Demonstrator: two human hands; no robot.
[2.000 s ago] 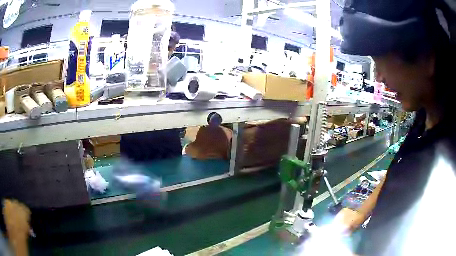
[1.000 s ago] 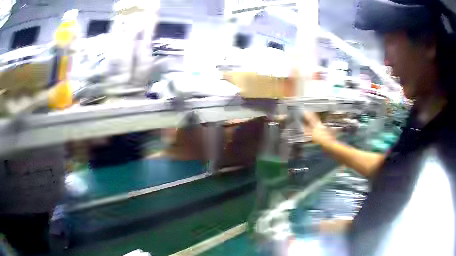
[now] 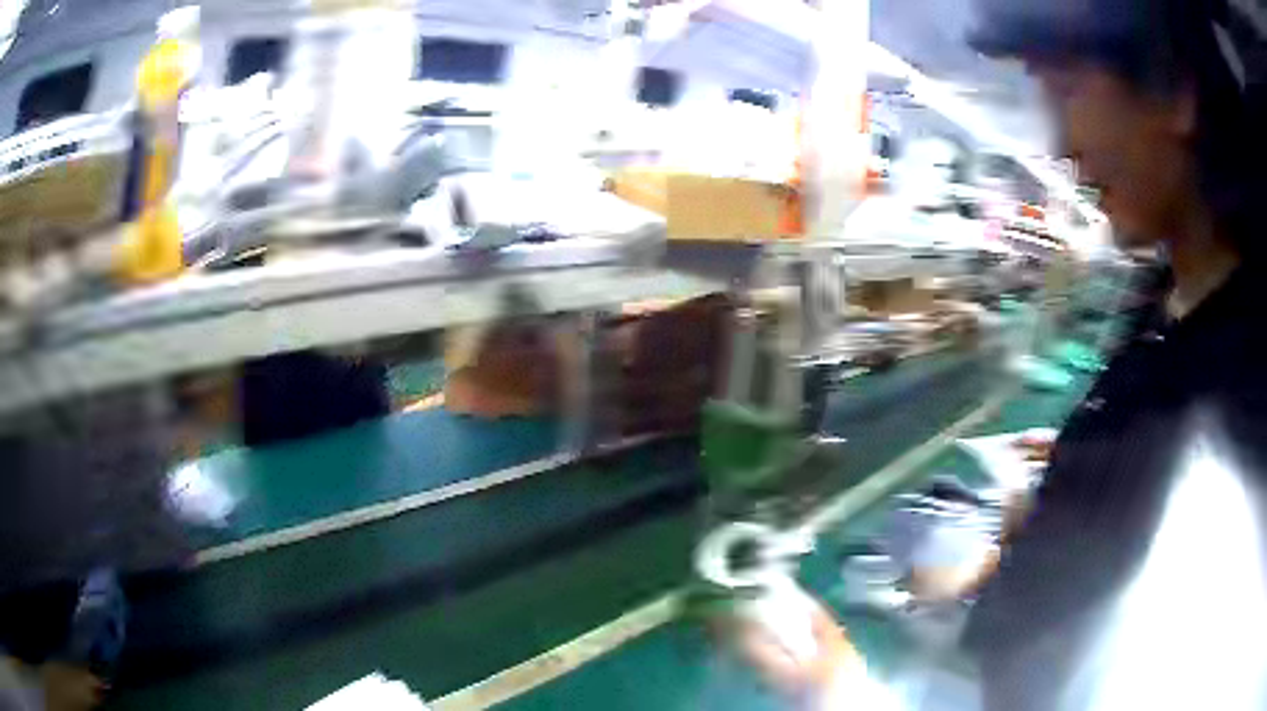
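Note:
A small blurred hand is at the lower left corner, cut off by the edge; it may be my left hand, but I cannot tell. A narrow blue-grey thing stands just above it; whether it is held is unclear. My right hand is not in view. A white stack lies at the bottom edge. A round white housing with an open ring is at the foot of the green press. The hand of the person on the right is at this housing, blurred.
A person in a dark top and cap stands close on the right. Shiny bagged parts lie beside them. The dark green belt runs across, with a pale rail. A grey shelf above holds a yellow bottle and a cardboard box.
The view has swung slightly right and is blurred. The other person's raised arm has come down to the press foot. The blue-grey thing is nearer the left edge, with the hand below it.

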